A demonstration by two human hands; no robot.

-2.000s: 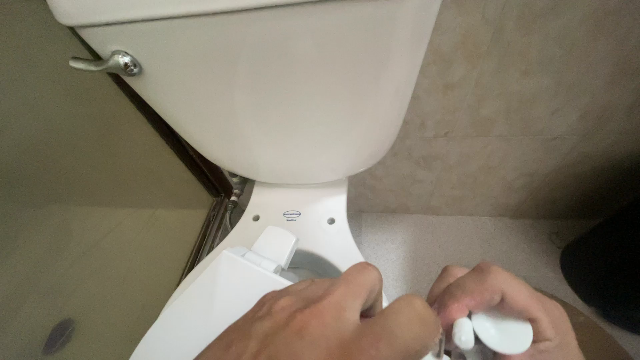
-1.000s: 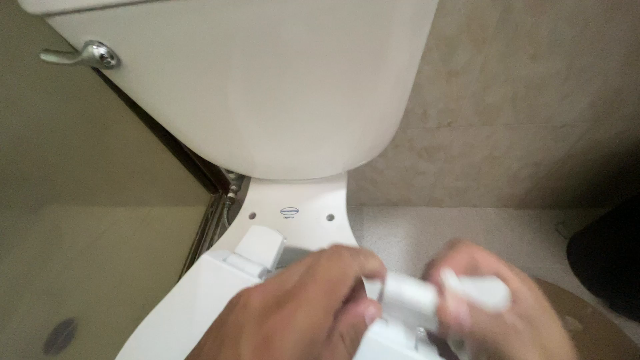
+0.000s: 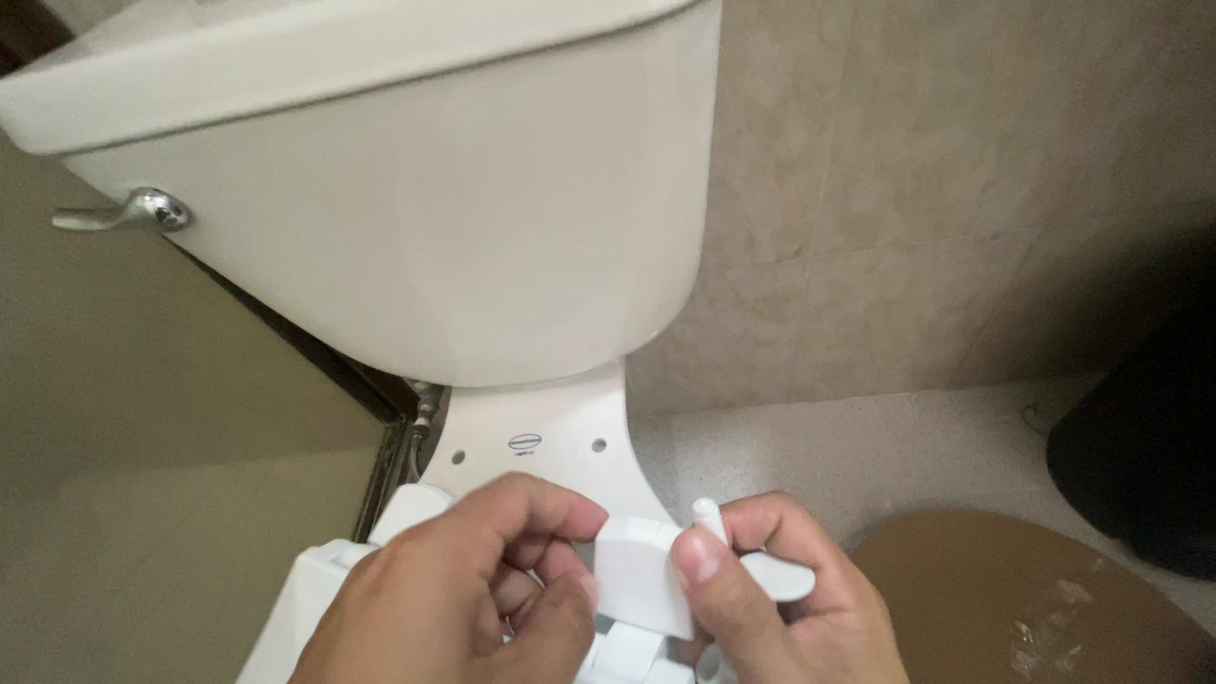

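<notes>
The white toilet seat [image 3: 294, 608] lies at the lower left, partly under my left hand, with a white hinge piece [image 3: 410, 511] at its back edge. My left hand [image 3: 465, 589] touches a white plastic hinge cover [image 3: 641, 575] with its fingertips. On the other side, my right hand [image 3: 788, 589] pinches that cover and also holds a white plastic bolt [image 3: 708, 518] and a white rounded plastic part [image 3: 779, 577]. Beyond both hands, the ceramic toilet bowl's rear deck [image 3: 532, 408] shows two mounting holes, one at each side of a printed oval mark.
The ceramic cistern [image 3: 532, 237] with its chrome flush lever [image 3: 142, 211] stands behind. A glass panel [image 3: 171, 456] is at left, beside a water hose [image 3: 418, 432]. A tiled wall [image 3: 912, 218], brown round object [image 3: 1007, 598] and black bin-like object [image 3: 1149, 446] are at right.
The view has tilted up a little, showing the cistern's lid. The hinge cover is now upright between my hands, and the left fingers have loosened from the part they gripped.
</notes>
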